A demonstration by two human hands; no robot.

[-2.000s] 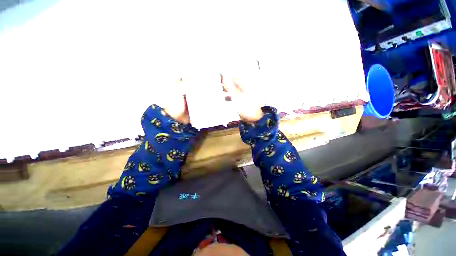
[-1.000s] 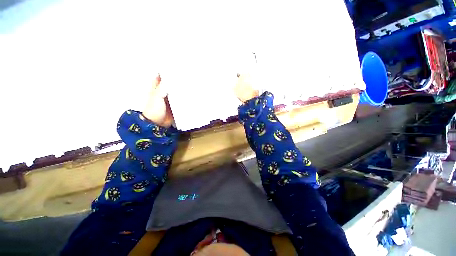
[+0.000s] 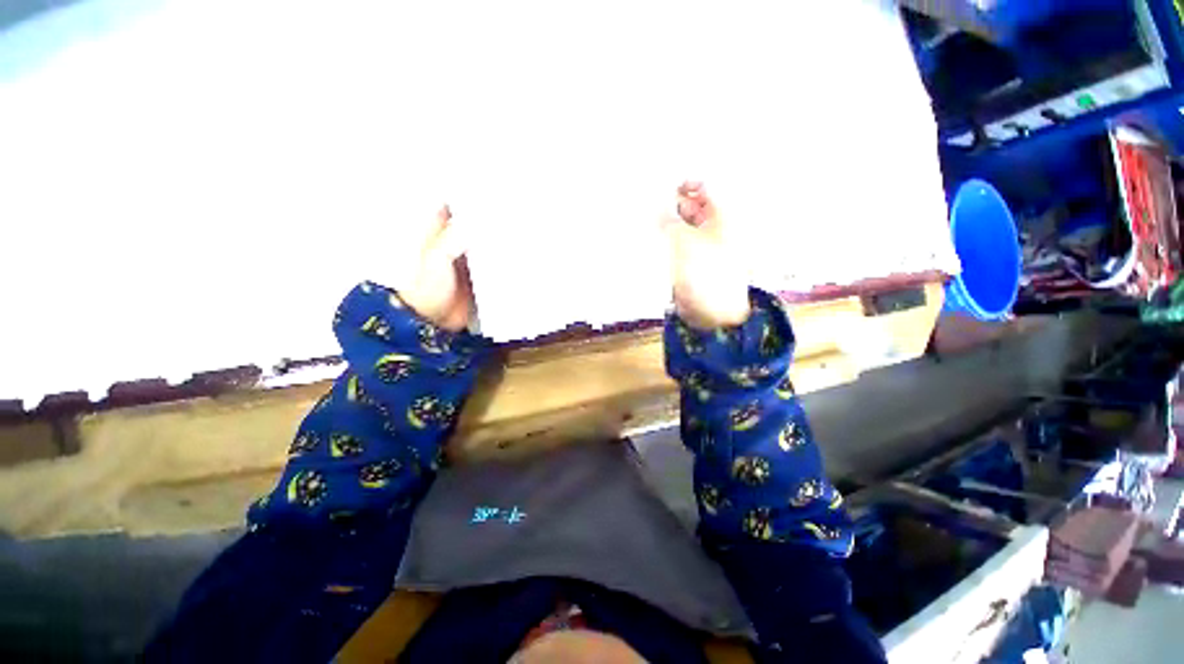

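Note:
The white work board fills the middle of the view and is heavily overexposed. My left hand lies at its front edge, fingers pointing away from me and partly washed out. My right hand is further right on the board, its fingertips curled a little. A pale area lies between the hands; whether it is a separate cut piece cannot be told. Whether either hand holds anything is lost in the glare.
The wooden bed edge runs across below the board's ragged maroon edge. At the right stand a blue plastic bin, a blue machine with a knobbed control panel, and red-and-white strips. Maroon-brown stacked pieces lie lower right.
My right hand has moved right, away from my left hand. My left hand moved left, then slightly back right. The view has shifted slightly.

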